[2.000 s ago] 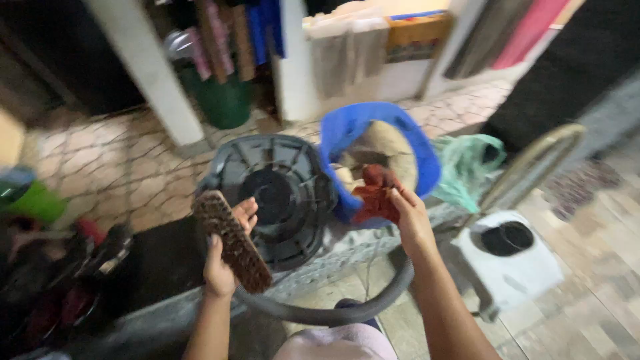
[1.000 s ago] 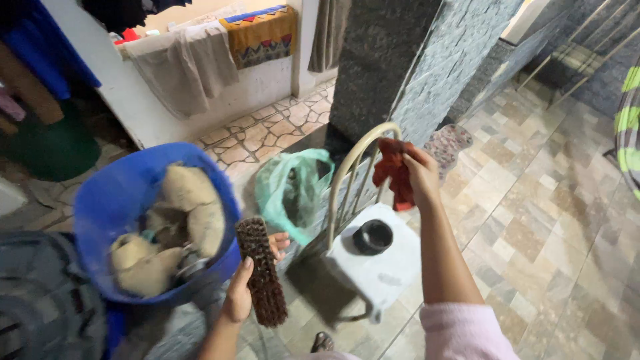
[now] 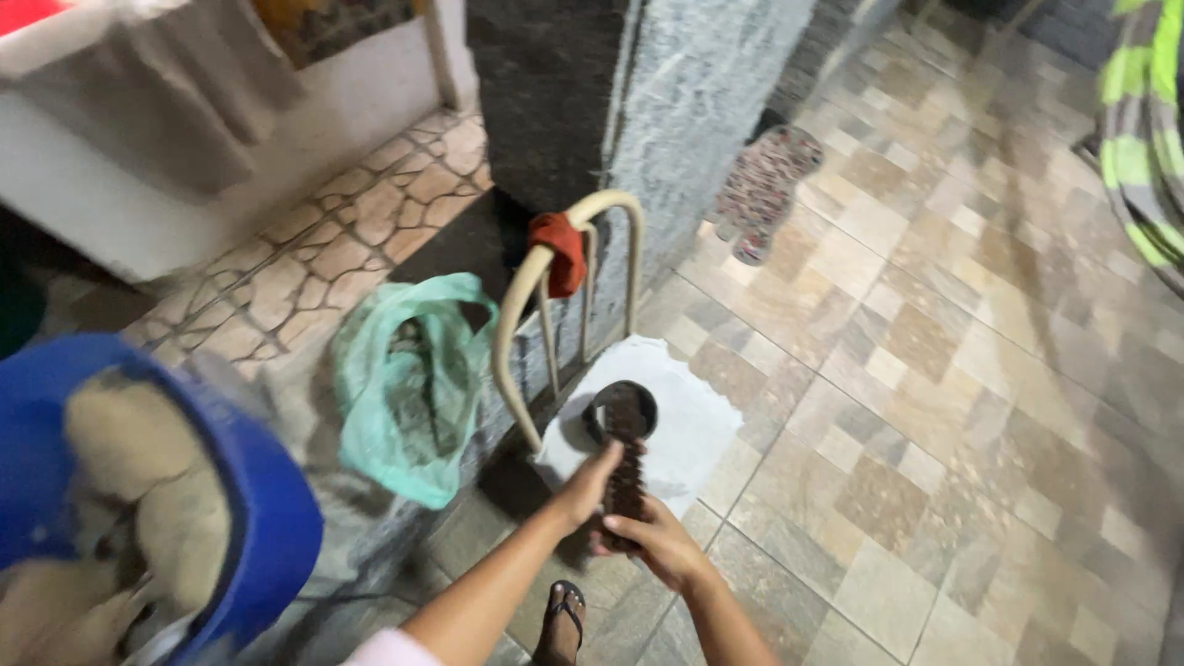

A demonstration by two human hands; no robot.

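Both of my hands hold a brown bristle brush (image 3: 627, 481) upright in front of me. My left hand (image 3: 589, 483) grips its side near the middle, and my right hand (image 3: 659, 544) is around the lower end. The brush's far end overlaps a small round black container (image 3: 647, 398) on the white seat cover (image 3: 703, 430) of a metal-framed chair. An orange-red cloth (image 3: 559, 252) hangs over the chair's cream tubular backrest (image 3: 504, 347). Whether the brush touches the container cannot be told.
A blue plastic tub (image 3: 277, 518) with beige items stands at the left. Beside the chair, a green plastic bag (image 3: 370, 407) holds greyish contents on a ledge. A grey textured pillar (image 3: 694, 120) rises behind the chair, and a patterned mat (image 3: 772, 180) lies on the tiled floor.
The orange-red cloth has left my right hand and now hangs on the chair back. My right hand has joined my left on the brush. The view has swung right, toward the chair.
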